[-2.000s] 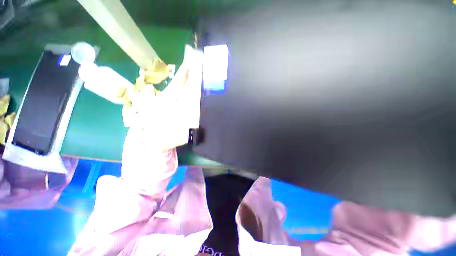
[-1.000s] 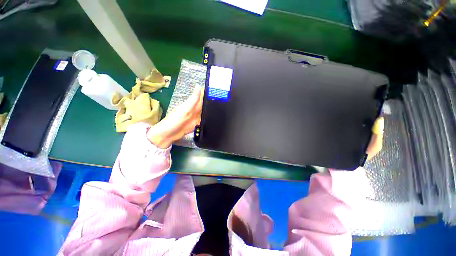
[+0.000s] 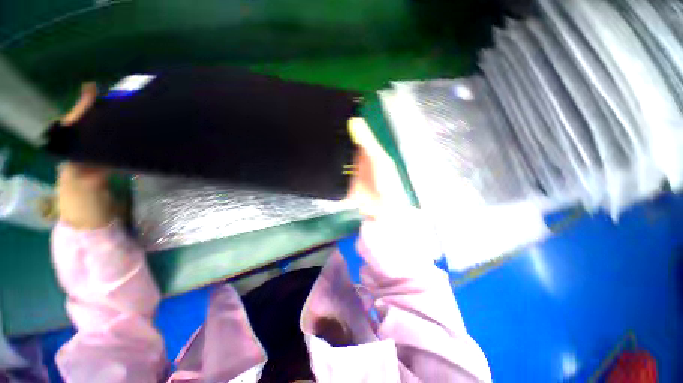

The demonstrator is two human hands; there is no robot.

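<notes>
A black folding unit (image 3: 217, 131) is held above the green bench, tilted and blurred by motion. A white-and-blue label (image 3: 132, 85) shows near its left end. My left hand (image 3: 84, 187) grips the unit's left end. My right hand (image 3: 365, 168) grips its right end, with a small yellow cover at a fingertip. A silvery bubble bag (image 3: 213, 213) lies on the bench below the unit, partly hidden by it.
A stack of bagged units or bubble bags (image 3: 577, 97) leans in a row at the right, beside a flat bubble bag (image 3: 449, 138). A pale post (image 3: 21, 101) is at far left. A red object (image 3: 633, 368) is at lower right, over the blue floor.
The view has swung to the right. The unit is now tilted and seen flatter, still held at both ends. More of the bubble bag below it shows.
</notes>
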